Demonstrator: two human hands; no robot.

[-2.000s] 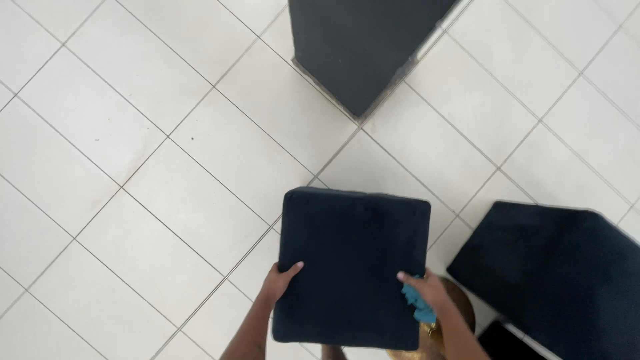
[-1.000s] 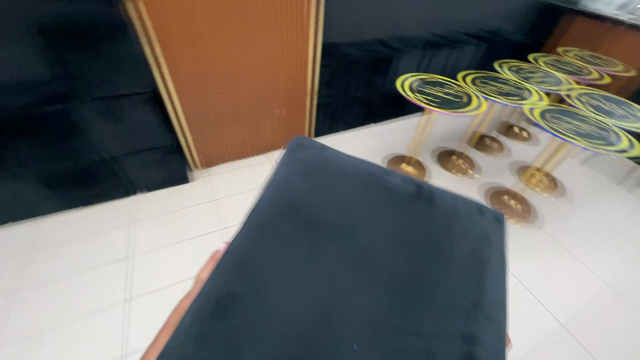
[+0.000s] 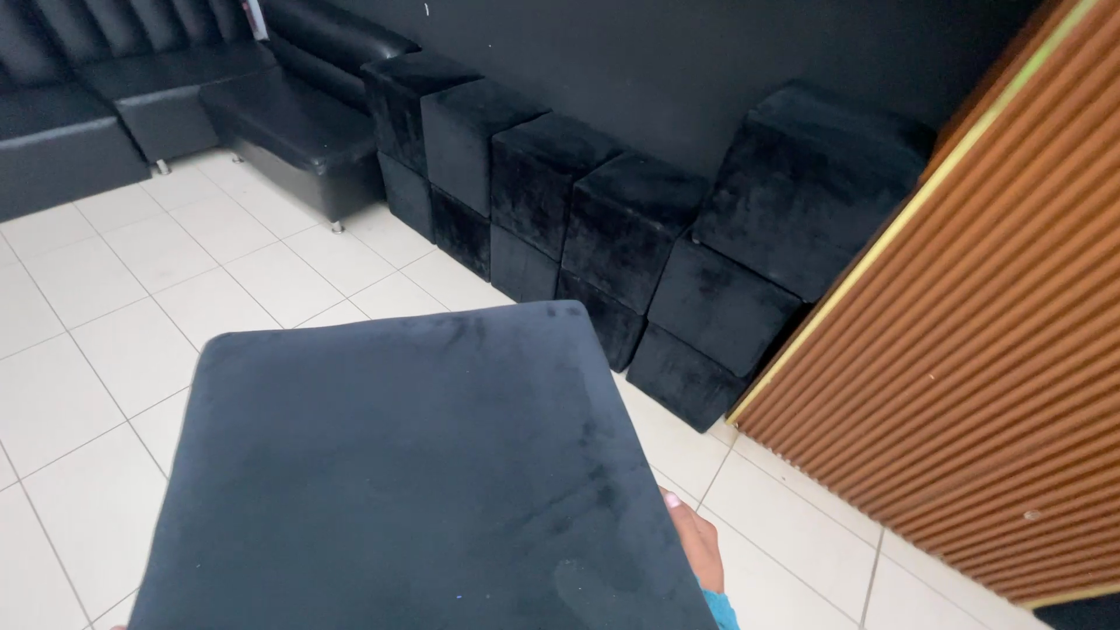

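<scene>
A dark velvet cube stool fills the lower middle of the head view, held up in front of me with its flat face showing. My right hand grips its right side, with a bit of blue cloth below the hand. Of my left hand only a sliver shows at the stool's lower left edge; the rest is hidden. Beyond, black velvet cube stools stand stacked in a row along the dark wall, the column nearest the wood panel being the highest.
Black leather sofas on metal legs line the back left. A ribbed brown wall panel with gold trim rises at the right. White floor tiles lie between me and the sofas.
The view has swung widely, from the floor, past a row of small round tables, to the stacked stools and sofas. The stool stays in my hands and now appears larger before me.
</scene>
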